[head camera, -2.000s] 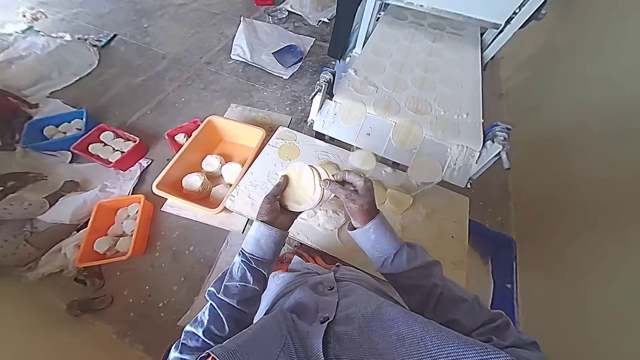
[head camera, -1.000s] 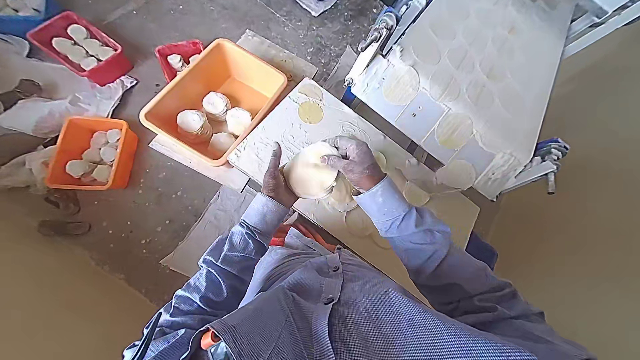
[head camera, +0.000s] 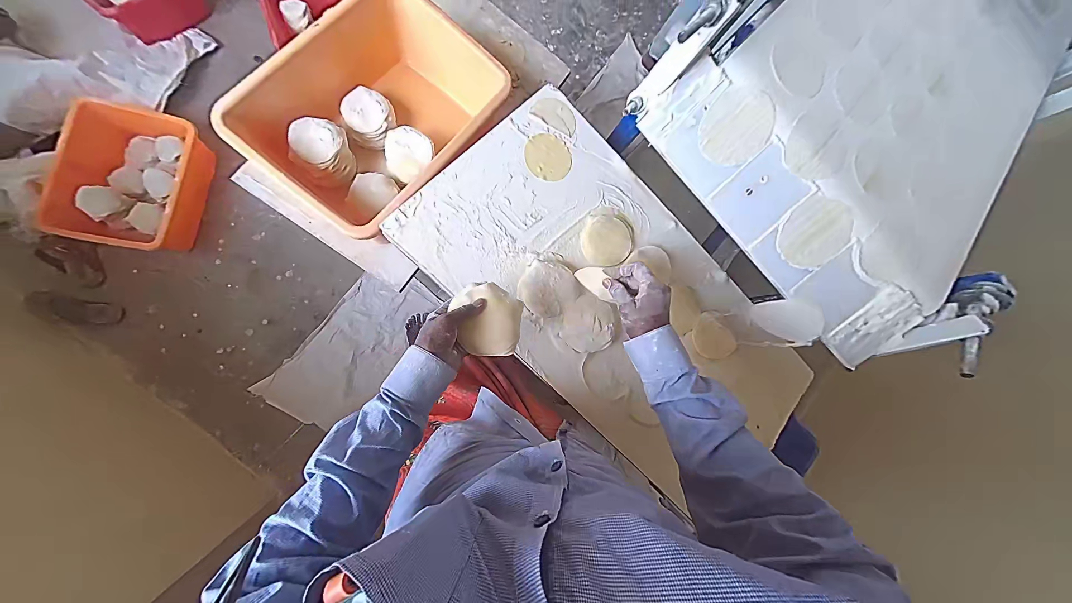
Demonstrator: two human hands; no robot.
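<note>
My left hand (head camera: 444,332) holds a round of flat dough (head camera: 489,320) at the near edge of a floured board (head camera: 469,226), thumb on top. Whether it is one round or a stack is not clear. My right hand (head camera: 641,301) is over the board with curled fingers, at the edge of a pale dough round (head camera: 596,283); a firm grip on it cannot be made out. Several other rounds lie around it, some overlapping, one yellowish round (head camera: 606,237) just beyond. Another yellowish round (head camera: 548,157) lies near the far end.
An orange tub (head camera: 452,50) with stacks of rounds stands against the board's far left. A smaller orange tub (head camera: 198,193) holds more rounds on the floor. At the right, a floured conveyor belt (head camera: 938,151) carries rounds, with a metal bracket (head camera: 938,333) at its near corner.
My hands have moved apart; the right one has left the dough in my left hand and is down at the rounds on the board. The view has come closer to the board.
</note>
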